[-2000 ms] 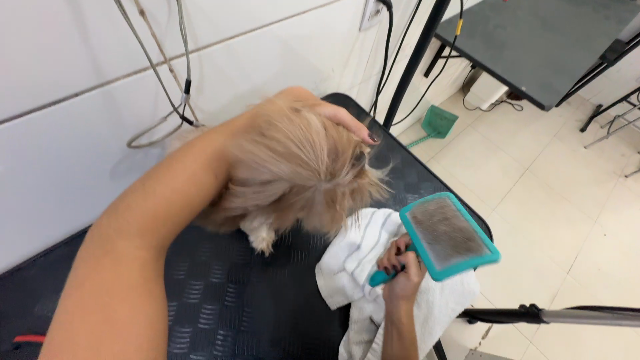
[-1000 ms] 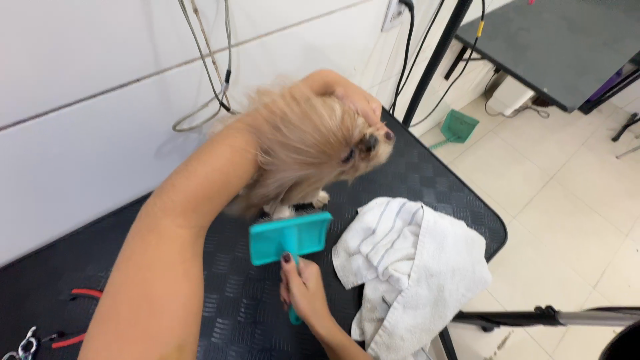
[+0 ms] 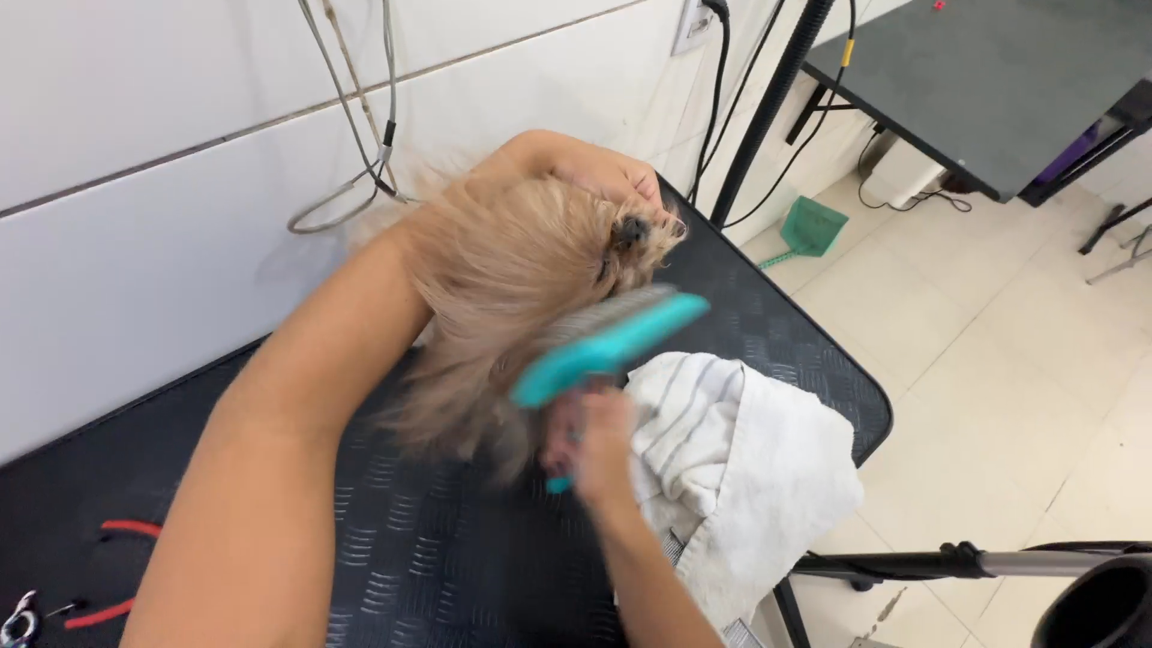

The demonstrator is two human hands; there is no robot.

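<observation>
A small dog with long tan fur (image 3: pixel 513 252) is on the black textured grooming table (image 3: pixel 414 540), its muzzle turned up to the right. My left arm reaches around behind the dog, and my left hand (image 3: pixel 612 175) holds its head near the muzzle; part of the fingers is hidden. My right hand (image 3: pixel 585 441), blurred, grips the handle of a teal slicker brush (image 3: pixel 612 346). The brush's pins face the fur below the dog's face and seem to touch it. A white towel (image 3: pixel 765 459) lies crumpled just right of my right hand.
Red-handled pliers or clippers (image 3: pixel 103 612) and a metal tool (image 3: pixel 20 621) lie at lower left. Cable loops (image 3: pixel 387 153) hang on the tiled wall. Beyond the table's right edge are a black post (image 3: pixel 774 108), a green dustpan (image 3: pixel 813 227), a second table (image 3: pixel 981 90) and a metal stand arm (image 3: pixel 1026 564).
The brush has risen from beside the dog's front paws to the fur under its face. The dog's muzzle, hidden at first, now points upward. My left hand stays at its head.
</observation>
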